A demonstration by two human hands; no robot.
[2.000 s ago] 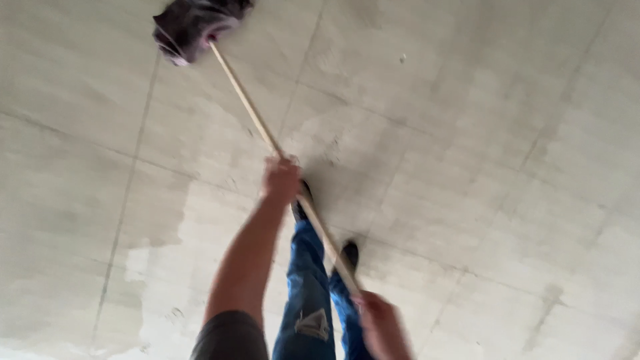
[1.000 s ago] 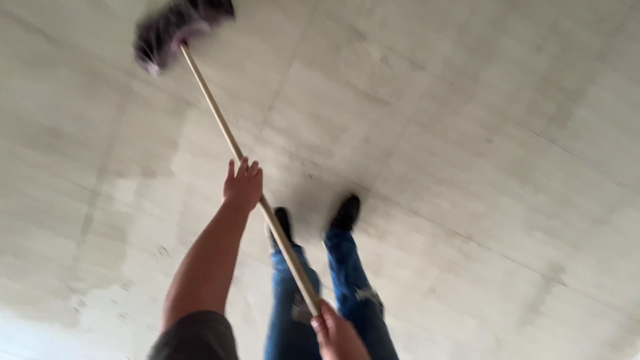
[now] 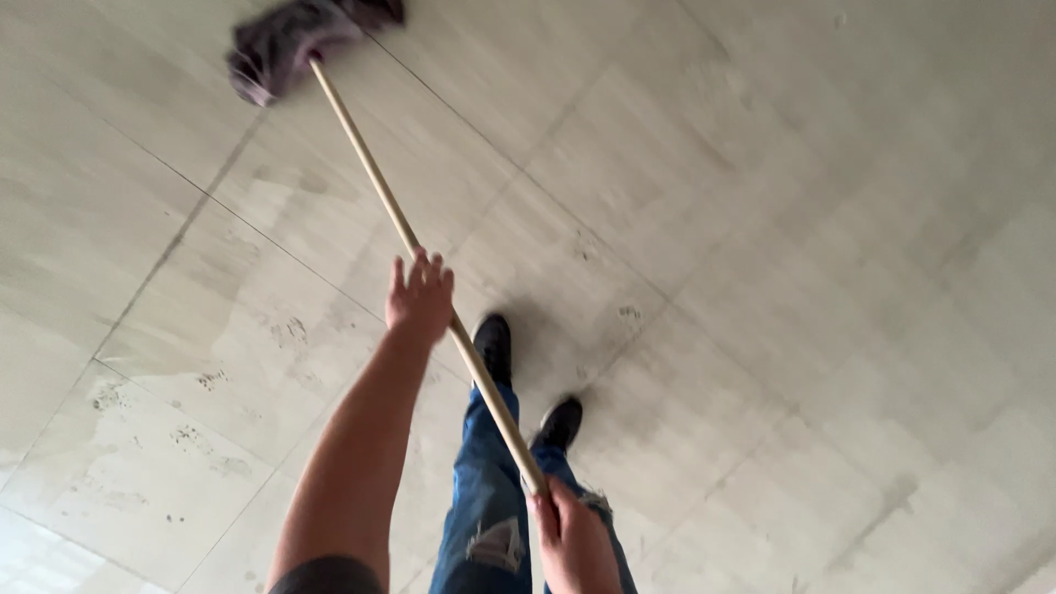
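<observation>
A long wooden mop handle [image 3: 363, 153] runs slantwise from the top left down to the bottom middle. At its far end a dark purplish cloth [image 3: 289, 45] covers the mop head, which rests on the tiled floor and is partly cut off by the top edge. My left hand [image 3: 421, 293] lies on the middle of the handle, fingers spread somewhat, the thumb side hard to see. Around the near end of the handle my right hand [image 3: 569, 528] is closed, low in the view.
Pale floor tiles [image 3: 784, 247] with dark joints spread all around, showing wet streaks and dark footprint marks [image 3: 198, 437] at the lower left. My feet in black shoes [image 3: 495, 342] and my legs in torn blue jeans [image 3: 487, 478] stand below the handle.
My feet have shifted: the left shoe is now ahead of the right, while a second ago the right was slightly ahead. Both hands stay on the handle.
</observation>
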